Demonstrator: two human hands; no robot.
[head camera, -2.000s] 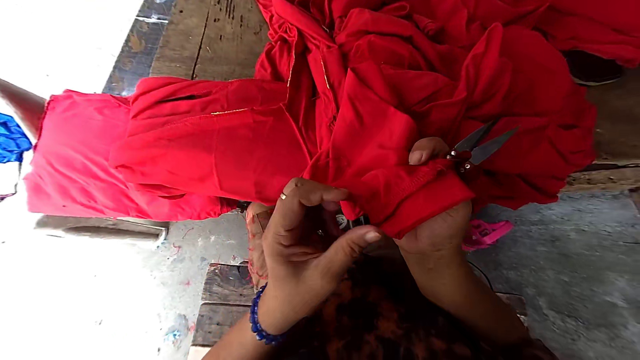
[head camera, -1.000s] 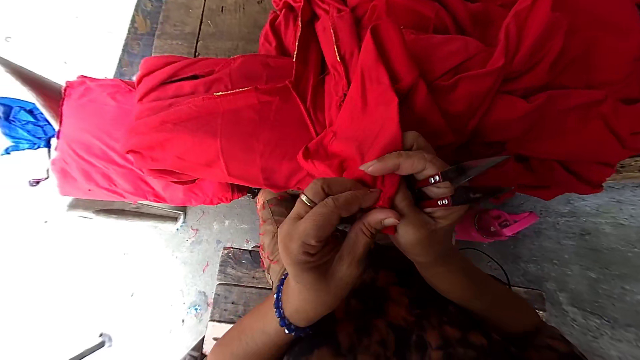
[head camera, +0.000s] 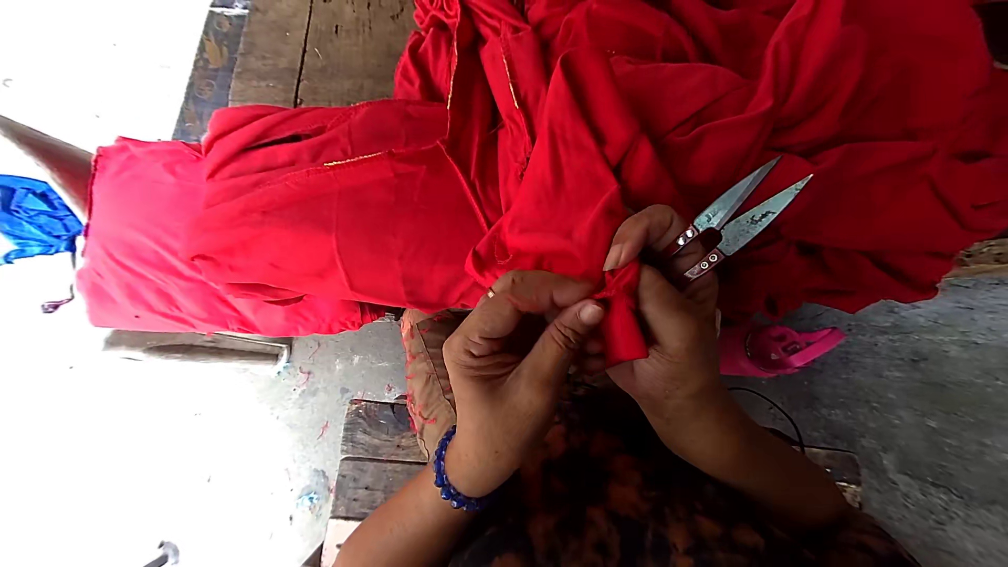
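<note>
My left hand (head camera: 512, 354), with a gold ring and a blue bead bracelet, pinches a gathered bit of the red fabric (head camera: 567, 213) between thumb and forefinger. My right hand (head camera: 669, 315) grips the same folded piece from the other side. Thread snips (head camera: 728, 216) rest in the right hand's curled fingers, their two blades apart and pointing up and right over the cloth. The red fabric spreads in loose folds beyond both hands, with yellowish stitching along some seams. The handle end of the snips is hidden by the fingers.
A wooden table (head camera: 346, 55) lies under the cloth. Pink-red fabric (head camera: 142, 236) extends left, near a blue cloth or bag (head camera: 35, 216). A pink sandal (head camera: 780, 350) is on the grey floor at right. Wooden slats (head camera: 378, 465) show below my left arm.
Both hands have shifted along the red fabric, and the edge they hold is now bunched between the fingertips. The snips have stayed in the right hand.
</note>
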